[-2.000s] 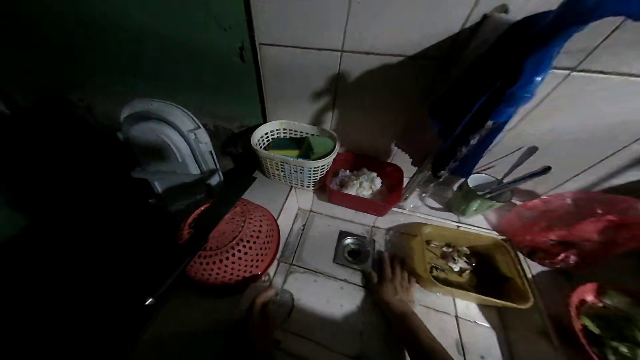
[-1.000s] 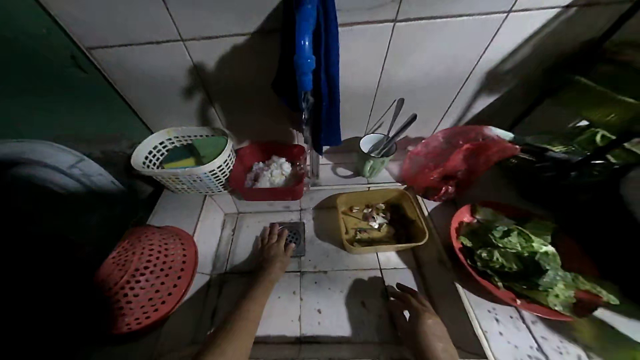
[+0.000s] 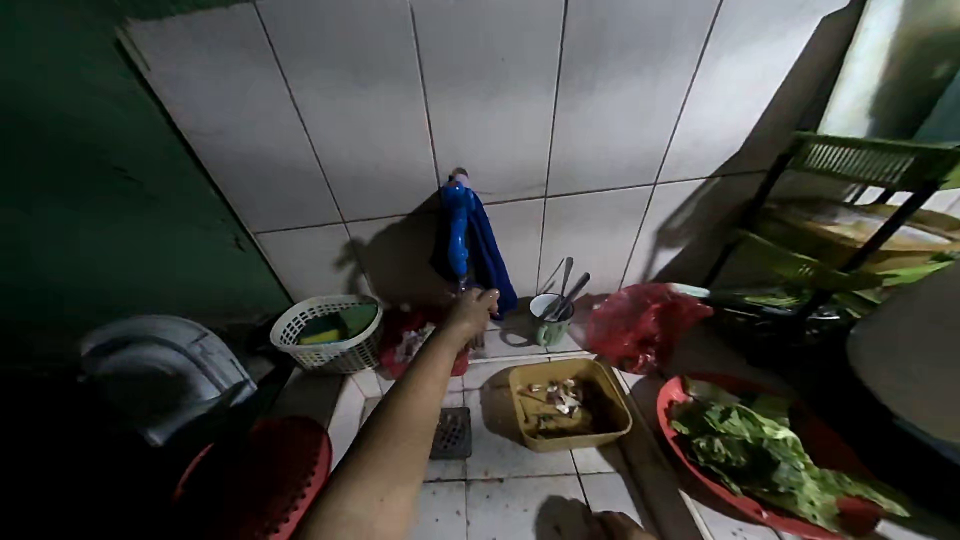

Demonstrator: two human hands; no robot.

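My left hand [image 3: 474, 313] reaches forward to just below the mouth of a blue faucet [image 3: 458, 232], in the water coming from it. A dark blue cloth [image 3: 491, 262] hangs behind the faucet. My left forearm partly covers a red basin [image 3: 401, 337] with pale pieces in it. Under the arm lies a square floor drain [image 3: 452, 435]. My right hand [image 3: 621, 525] shows only in part at the bottom edge, over the white tiles, below a yellow plastic basin [image 3: 525, 420] that holds food scraps; its fingers are too cut off to read.
A white plastic basket [image 3: 360, 356] with sponges stands at the left, above a red perforated colander [image 3: 300, 480]. To the right are an enamel mug [image 3: 553, 334] with utensils, a red plastic bag [image 3: 645, 326], a red basin [image 3: 675, 431] of leafy greens and a rack [image 3: 862, 161].
My left hand has moved from the drain up to the faucet. My right hand has dropped mostly out of sight. The view has tilted upward.
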